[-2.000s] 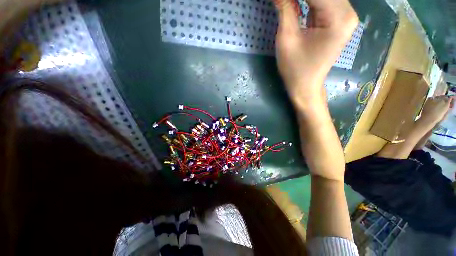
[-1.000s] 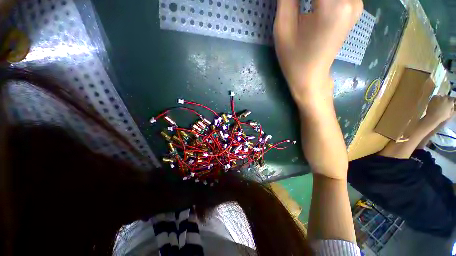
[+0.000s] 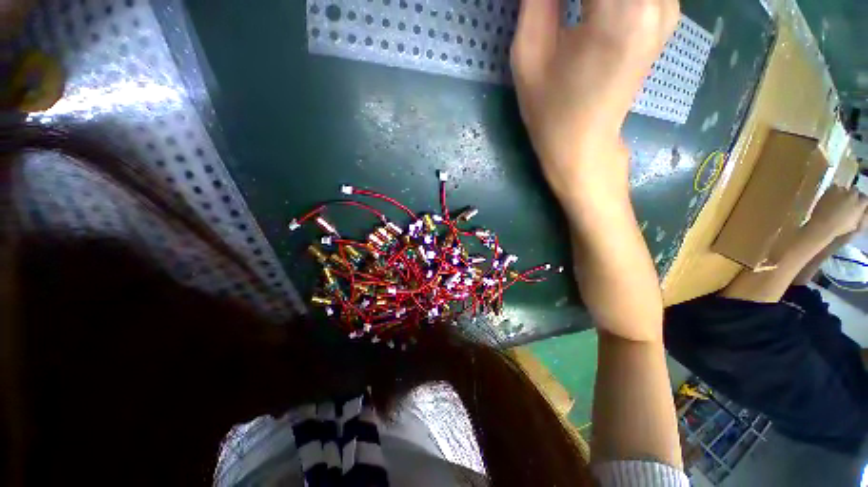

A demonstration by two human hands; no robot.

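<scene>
My right hand [image 3: 595, 76] is at the top of the view, over the perforated plate [image 3: 409, 36], with the arm reaching up from the lower right. Its fingertips are cut off by the top edge, so I cannot tell what they hold. The plate is a grey strip with rows of round holes, lying flat on both sides of the hand. A loose pile of wired components [image 3: 409, 276], with red wires, small brass-coloured cylinders and white connectors, lies nearer my body. My left hand is not clearly in view.
Spare perforated sheets [image 3: 105, 105] lie at the left, shiny and overlapping. A yellow loop [image 3: 709, 171] lies near the bench's right edge. A brown cardboard box [image 3: 773, 198] sits on a tan sheet at right, beside another person's forearm [image 3: 804, 243]. Dark hair covers the lower left.
Against two seconds ago, the plate sits slightly higher in view and its right part shows more. My right hand stays over it, its fingers shifted slightly.
</scene>
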